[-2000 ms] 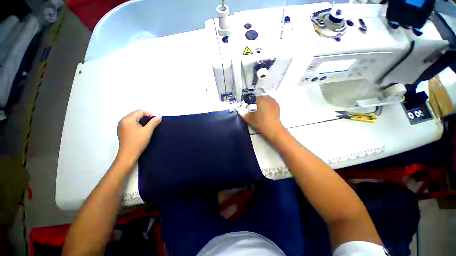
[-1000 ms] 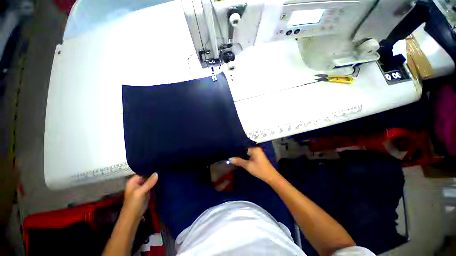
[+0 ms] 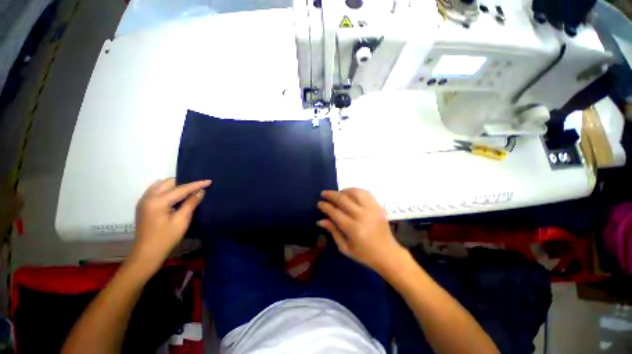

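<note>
The dark navy cut panel (image 3: 256, 166) lies on the white sewing table, its top right corner at the presser foot (image 3: 317, 119) of the white sewing machine (image 3: 409, 62). Its near end hangs over the table's front edge. My left hand (image 3: 165, 211) rests on the panel's left edge, thumb and forefinger on the fabric. My right hand (image 3: 359, 225) has its fingertips on the panel's right edge near the table front. I cannot tell how firmly either hand grips. The needle is too small to make out.
Thread snips with yellow handles (image 3: 487, 150) lie right of the needle on the table (image 3: 118, 138). A small black control box (image 3: 563, 155) is at the table's right end. A dark fabric pile (image 3: 478, 297) is low on the right. A red crate (image 3: 52, 278) holds dark pieces at lower left.
Both hands have moved from the panel's near end up onto its side edges over the table. The panel's left side now slants a little. The camera view has shifted.
</note>
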